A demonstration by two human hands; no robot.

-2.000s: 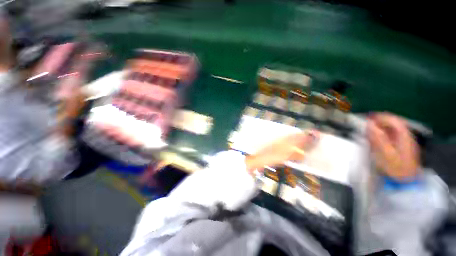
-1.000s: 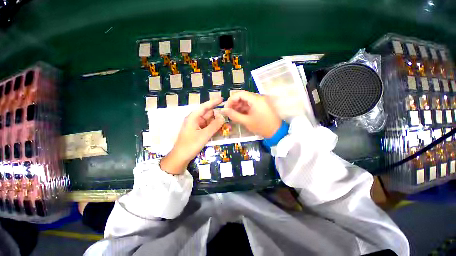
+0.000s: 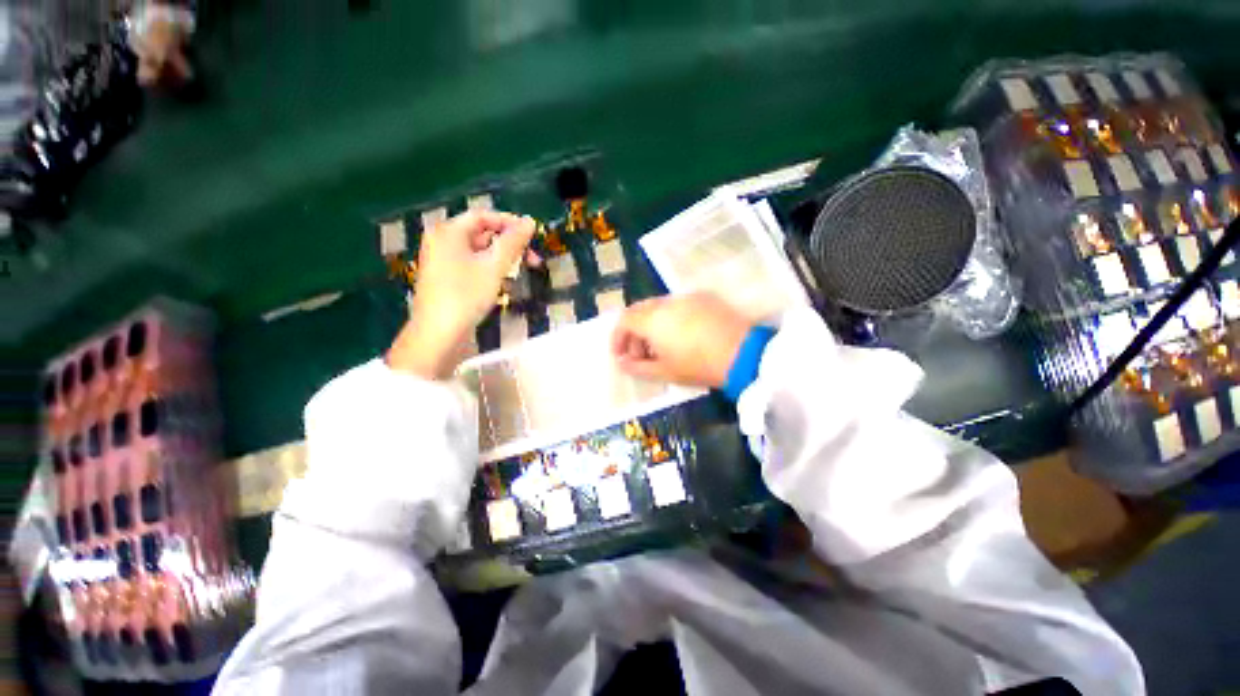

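The clear tray [image 3: 578, 537] holds rows of modules, most with white square faces and orange flex tails. One black uncovered module [image 3: 571, 184] sits in the back row. A white label sheet [image 3: 564, 374] lies across the tray's middle. My left hand [image 3: 462, 279] is over the back rows, thumb and fingertips together; whether it holds a small piece is not clear. My right hand [image 3: 687, 340], with a blue wrist band [image 3: 751, 362], is over the sheet's right part with fingers curled; its fingertips are hidden.
Pink-layered trays of black modules [image 3: 116, 435] stand at left. Stacked trays of white-faced modules [image 3: 1122, 218] stand at right, a black cable [image 3: 1156, 320] across them. Spare sheets [image 3: 728, 258] and a round black mesh device [image 3: 893, 241] lie right of the tray. Another person's hand [image 3: 163, 48] shows top left.
The view has shifted and tilted. My left hand has moved from beside my right hand to the tray's back rows. My hands are now apart, and my right hand's fingers are curled.
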